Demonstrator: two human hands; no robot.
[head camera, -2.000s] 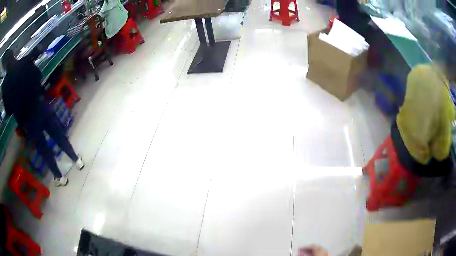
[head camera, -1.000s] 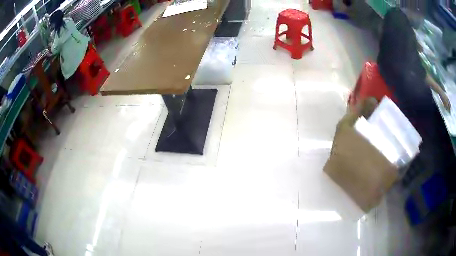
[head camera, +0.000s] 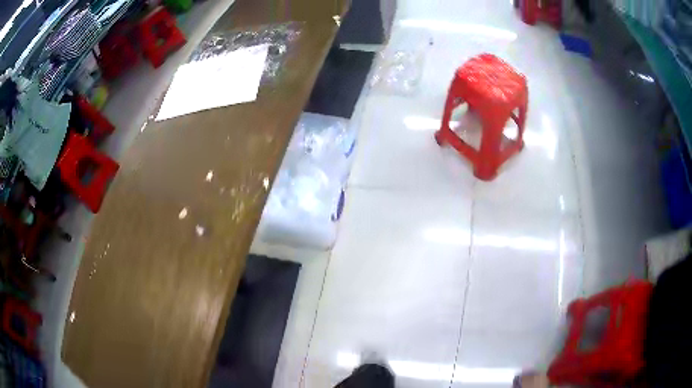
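Observation:
A long brown table (head camera: 152, 250) stands in front of me on the left. A white sheet (head camera: 216, 82) lies near its far end, beside crumpled clear plastic (head camera: 284, 47). Several small pale bits are scattered on the table top. A clear bag or container with whitish contents (head camera: 307, 182) sits on the floor by the table's right side. A small skin-toned patch (head camera: 531, 381) at the bottom edge looks like part of my right hand; it is cut off and blurred, so its grip cannot be told. My left hand is out of the picture.
A red stool (head camera: 489, 102) stands on the pale tiled floor, right of centre. Another red stool (head camera: 603, 333) is at lower right beside a dark-clothed figure (head camera: 671, 326). A dark shoe tip (head camera: 368, 377) shows at the bottom. More red stools and a person in pale green (head camera: 38, 132) are at left.
The view has moved forward along the floor. The brown table and red stool are nearer and larger. The cardboard box and the person in yellow have left the picture.

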